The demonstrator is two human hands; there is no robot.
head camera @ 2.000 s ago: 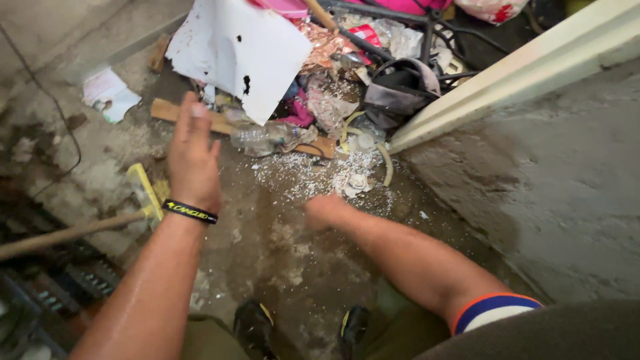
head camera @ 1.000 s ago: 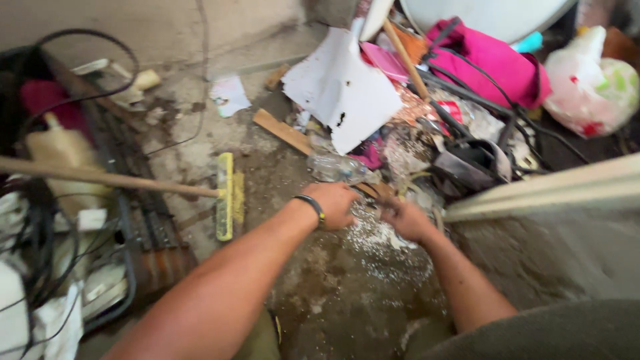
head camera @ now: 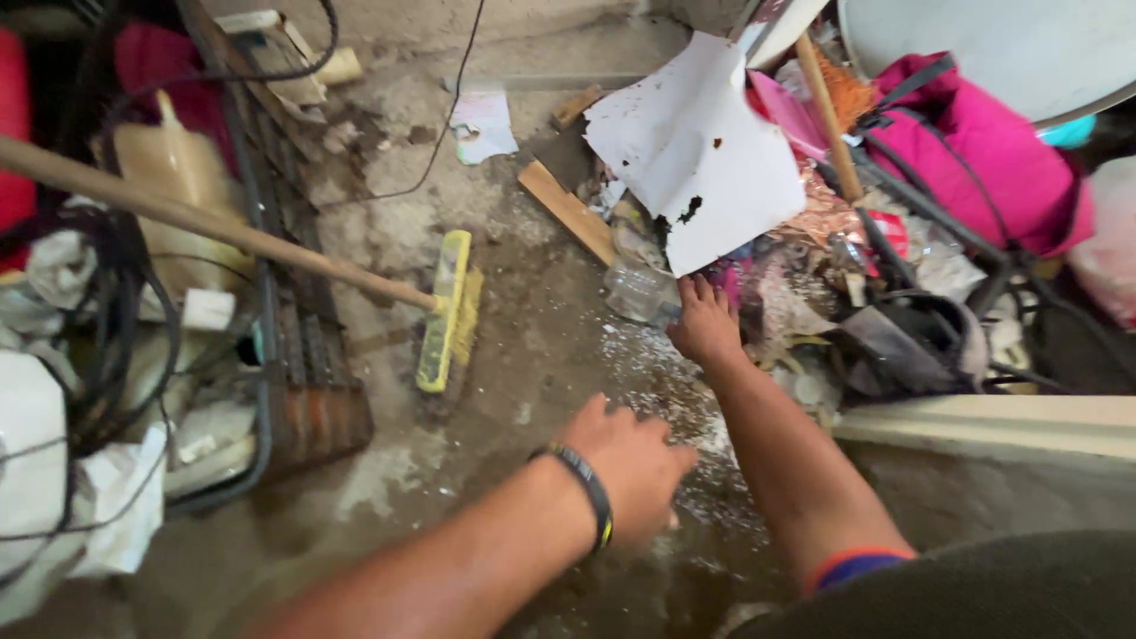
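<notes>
My left hand (head camera: 626, 470), with a dark wristband, hovers over the wet concrete floor, somewhat blurred, its fingers apart and nothing seen in it. My right hand (head camera: 707, 324) reaches to the edge of the rubbish heap, palm down, its fingertips at the lower edge of a torn white sheet (head camera: 701, 151). Just left of those fingers lies a clear plastic bottle (head camera: 639, 293). Whether the right fingers grip anything is hidden. Small white bits (head camera: 652, 364) are scattered on the floor between the hands. A short wooden board (head camera: 568, 213) lies above the bottle.
A yellow push broom (head camera: 444, 311) rests on the floor at left, its wooden handle crossing a crate (head camera: 257, 373) of cables and containers. A magenta bag (head camera: 967, 151), a black strap and a wooden stick (head camera: 830, 120) lie in the heap at right, beyond a cream ledge (head camera: 985, 426).
My hands were close together at the heap's edge a second ago. Now the left has drawn back toward me and the right has reached farther forward, to the white sheet.
</notes>
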